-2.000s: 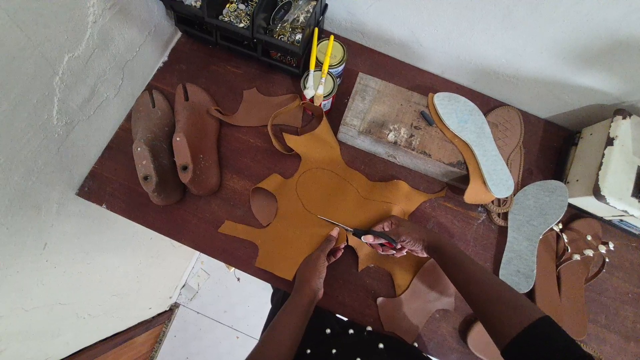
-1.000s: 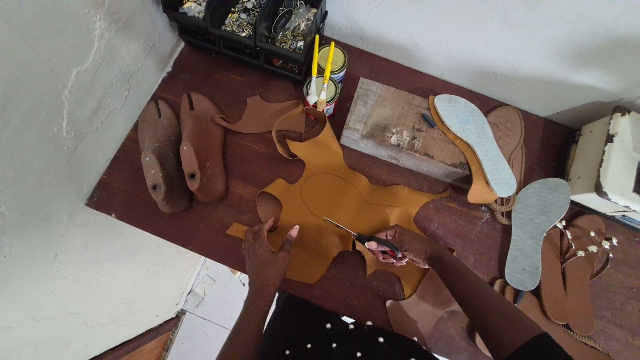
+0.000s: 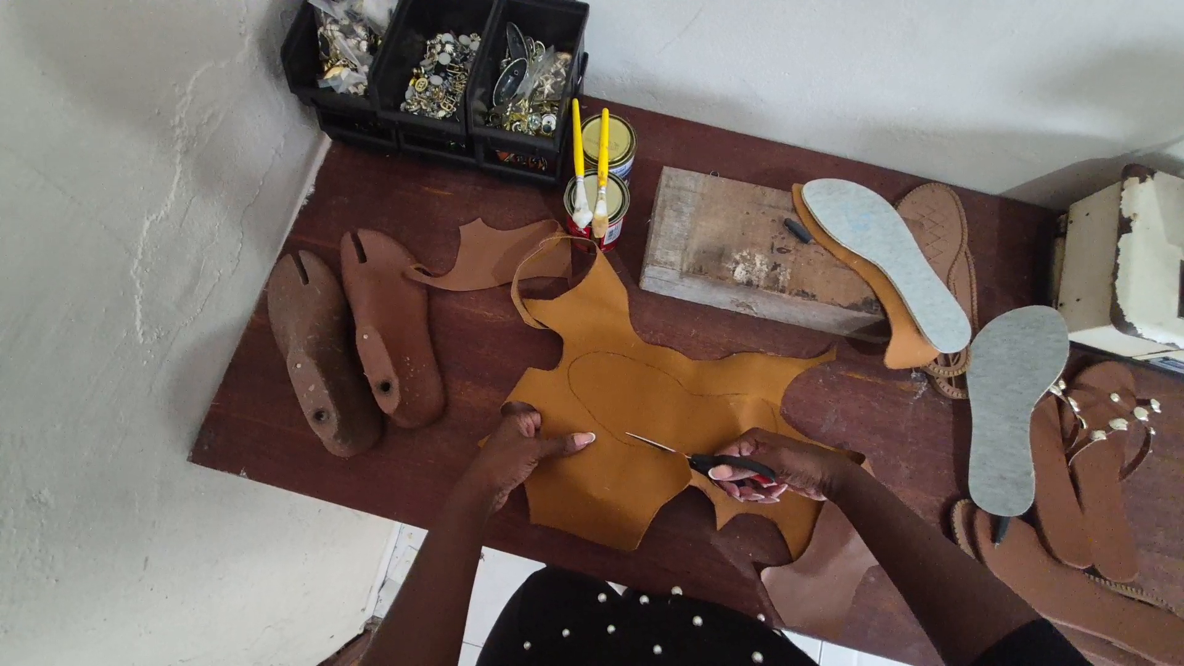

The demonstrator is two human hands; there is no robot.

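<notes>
A tan leather piece [image 3: 620, 398] with an irregular edge lies on the dark wooden table, a sole-shaped outline drawn on it. My left hand [image 3: 523, 450] grips its left edge, thumb on top and fingers partly hidden underneath. In my right hand [image 3: 772, 467] are scissors [image 3: 708, 460] with black and red handles. Their blade points left over the leather, close to the lower part of the drawn line; the lower blade is hidden. A brown leather scrap [image 3: 823, 578] lies below my right hand, partly under the tan leather.
Two shoe lasts [image 3: 393, 342] lie at the left. Black bins [image 3: 435, 120] of metal fittings and two tins [image 3: 609, 148] with brushes [image 3: 603, 171] stand behind. A wooden board [image 3: 721, 250], grey insoles [image 3: 1017, 407] and brown sandals [image 3: 1091, 472] are at the right.
My left hand has moved left from beside the scissors to the leather's left edge, and now grips it. The scissors remain in my right hand near the drawn line.
</notes>
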